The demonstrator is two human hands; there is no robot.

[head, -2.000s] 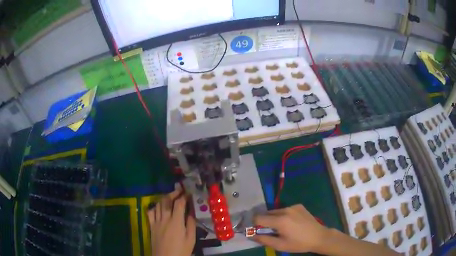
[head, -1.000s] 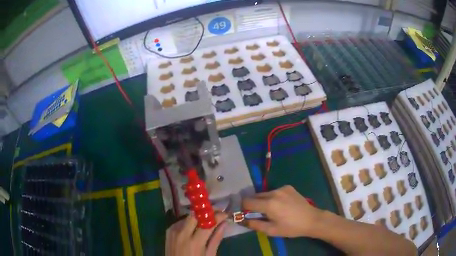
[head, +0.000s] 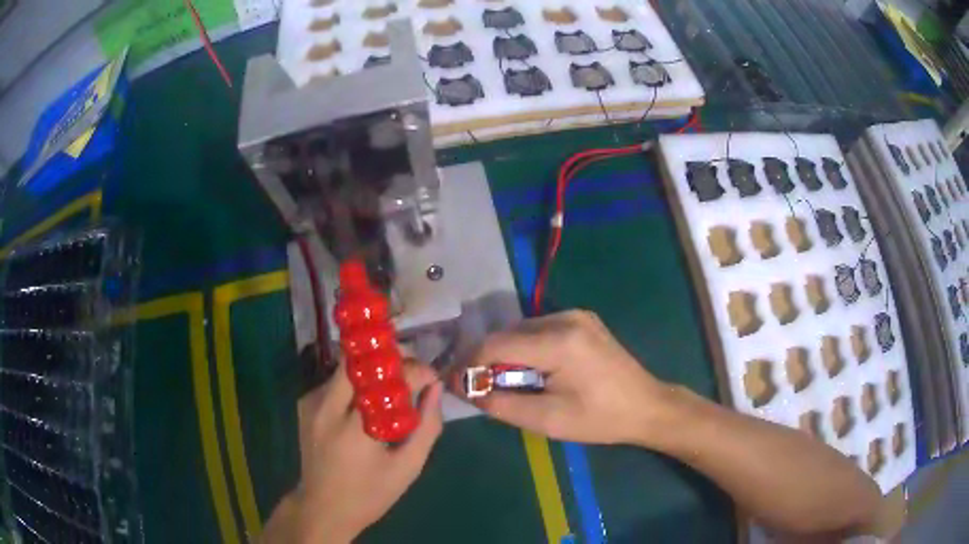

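The silver test fixture (head: 335, 112) stands on its grey base plate (head: 478, 234), with its red ribbed toggle handle (head: 374, 367) lowered toward me. My left hand (head: 356, 446) is at the handle's lower end, with fingers behind and beside it; whether it grips the handle or a small part is hidden. My right hand (head: 579, 377) is at the plate's front right corner and holds the test lead connector (head: 505, 378), its copper-coloured contacts pointing left toward my left fingertips. The round recess area is mostly hidden by the handle and hands.
A foam tray (head: 781, 340) with dark parts and tan cut-outs lies right; others lie behind (head: 553, 106) and far right. A red cable (head: 558, 213) loops right of the fixture. A clear blister tray (head: 64, 372) is left, a blue box (head: 64, 138) back left.
The view has tilted down and closer. My left hand has moved from left of the base plate to the handle's lower end. My right hand still holds the connector.
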